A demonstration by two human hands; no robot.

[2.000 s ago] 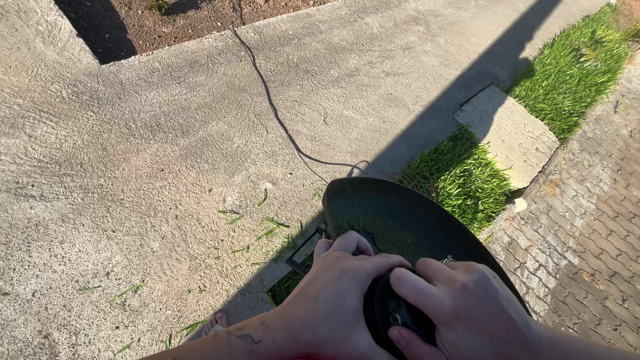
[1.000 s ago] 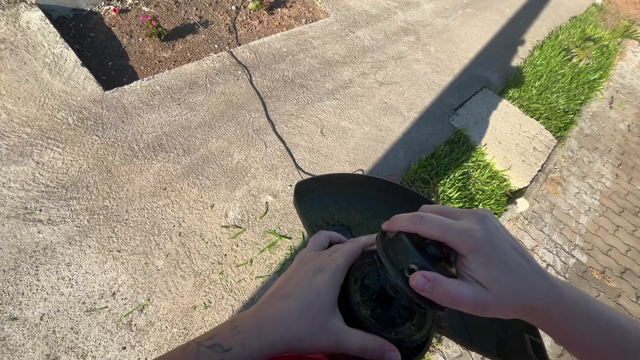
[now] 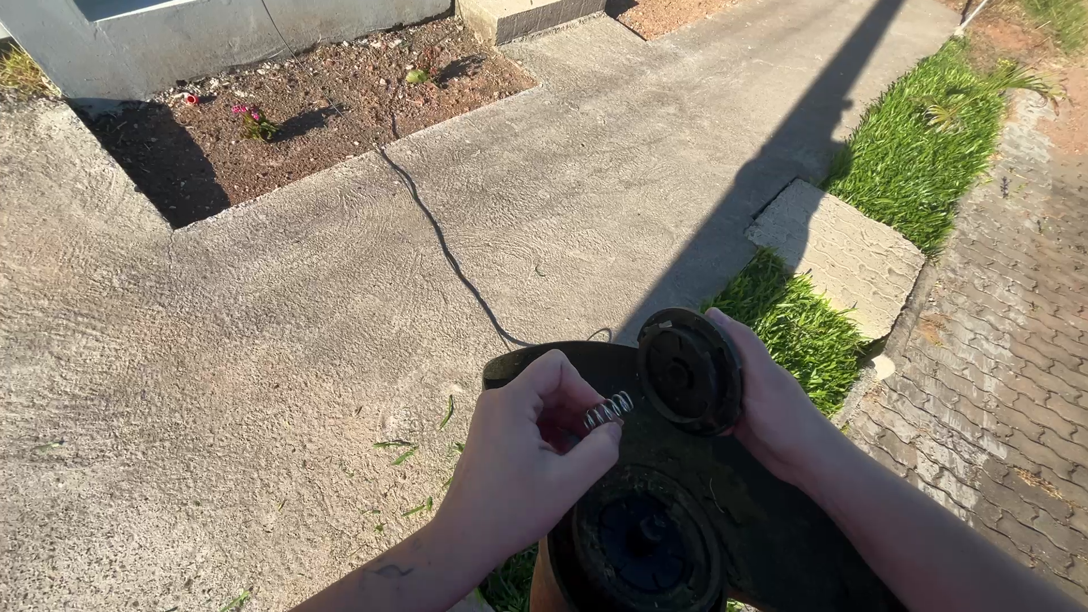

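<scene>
Between the thumb and fingers of my left hand [image 3: 531, 455] is a small metal coil spring [image 3: 608, 410]. My right hand [image 3: 778, 408] grips a round black plastic cap [image 3: 687, 371], its hollow inner side turned toward the spring. Below both hands lies the open round trimmer head [image 3: 642, 540], with a dark hub in its middle. The black guard of the string trimmer [image 3: 765, 501] spreads behind and to the right of the head. The spring is close to the cap, and a narrow gap shows between them.
A dark power cord [image 3: 442, 246] runs over the concrete path [image 3: 297, 340] to the guard. A soil bed [image 3: 323, 110] with small plants lies at the upper left. Grass [image 3: 918, 144], a concrete slab [image 3: 841, 255] and brick paving [image 3: 1011, 365] are on the right.
The cap, earlier at the trimmer head under both hands, is off it in my right hand. My left hand has left the head and holds the spring. The view has shifted upward.
</scene>
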